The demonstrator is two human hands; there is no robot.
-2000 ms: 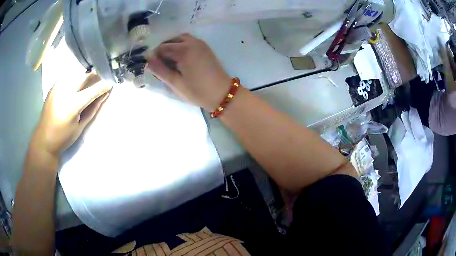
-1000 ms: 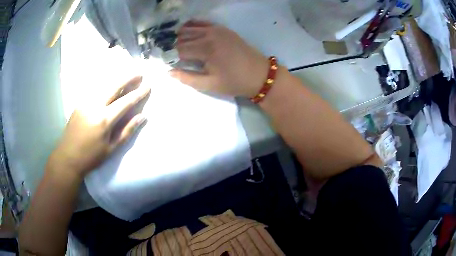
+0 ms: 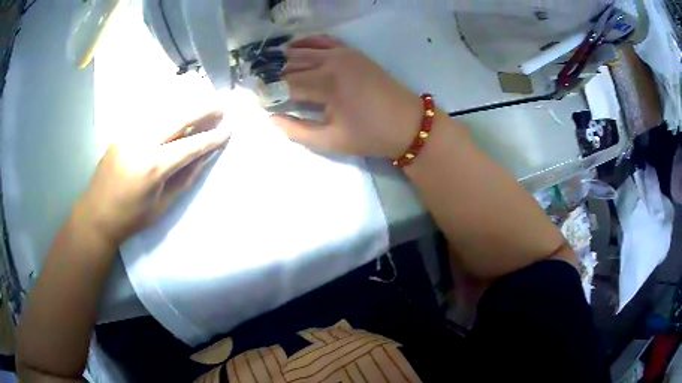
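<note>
A white garment panel [image 3: 277,217] lies under the needle area and hangs over the table's front edge, glaring under the lamp. The presser foot area [image 3: 254,75] of the sewing machine is at the panel's top end. My left hand [image 3: 149,176] lies on the panel's left part, fingers extended and pointing at the needle area. My right hand [image 3: 344,97] is right beside the needle area, fingers bent, thumb low on the panel. Whether something is in its palm cannot be told.
Red-handled thread snips [image 3: 579,60] and a white stick [image 3: 553,52] are at the machine's upper right. Bobbins [image 3: 597,133] sit on a black tray at the table's right end. The lamp [image 3: 93,30] is at upper left. White cloth [image 3: 644,232] hangs at far right.
The whole view has shifted. My right hand has come down from above the needle area to beside it. My left hand's fingers now lie closer together, near the needle area.
</note>
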